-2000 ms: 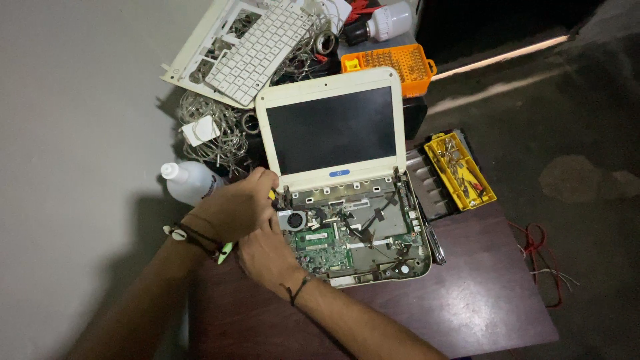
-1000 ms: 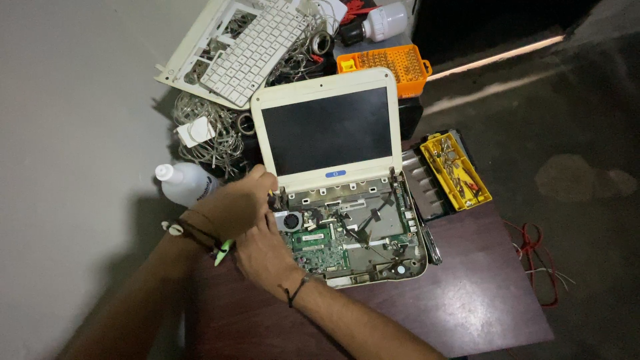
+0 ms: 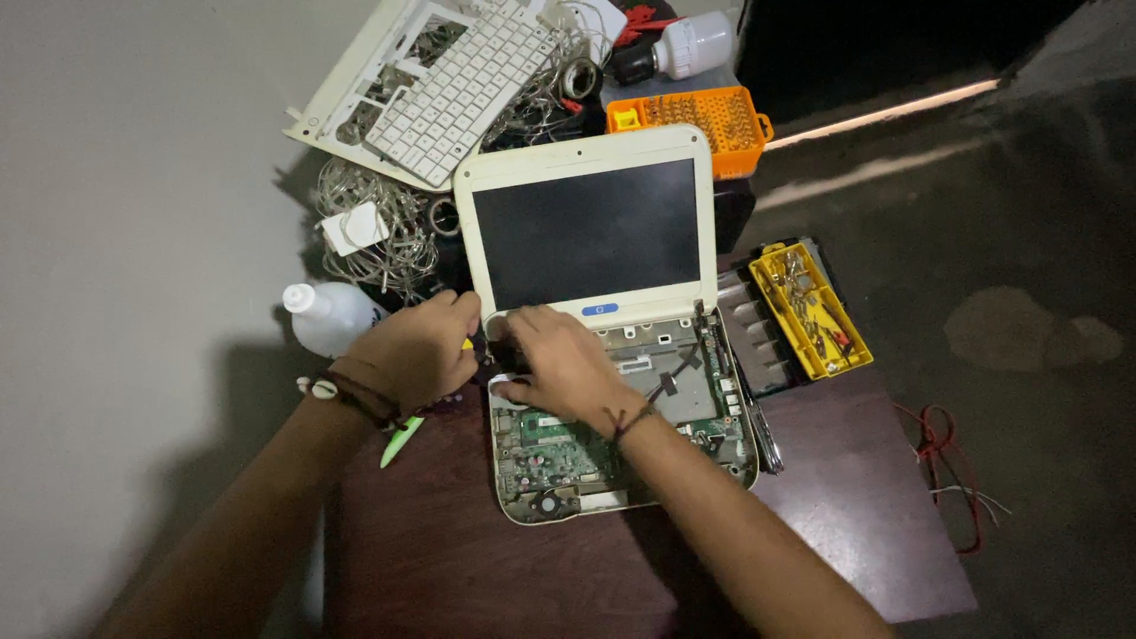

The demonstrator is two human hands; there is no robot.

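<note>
A small white laptop stands with its screen (image 3: 590,232) raised and its base opened, showing a green circuit board (image 3: 550,461) and a grey metal plate. My left hand (image 3: 424,346) is closed beside the base's upper left corner, around something with a little yellow showing; most of it is hidden. My right hand (image 3: 568,359) reaches over the upper left of the base, fingers bent down by the hinge and thumb at the white edge of a part. Whether it grips anything is hidden. A light green tool (image 3: 402,441) lies below my left wrist.
A white spray or squeeze bottle (image 3: 333,319) stands left of my left hand. Tangled wires (image 3: 377,213) and a loose keyboard (image 3: 461,89) lie behind. An orange bit case (image 3: 723,124), a white bulb (image 3: 697,44) and a yellow parts tray (image 3: 812,311) are at the right.
My right hand has moved up and right, onto the upper left of the laptop base. My left hand stays beside the laptop's left side.
</note>
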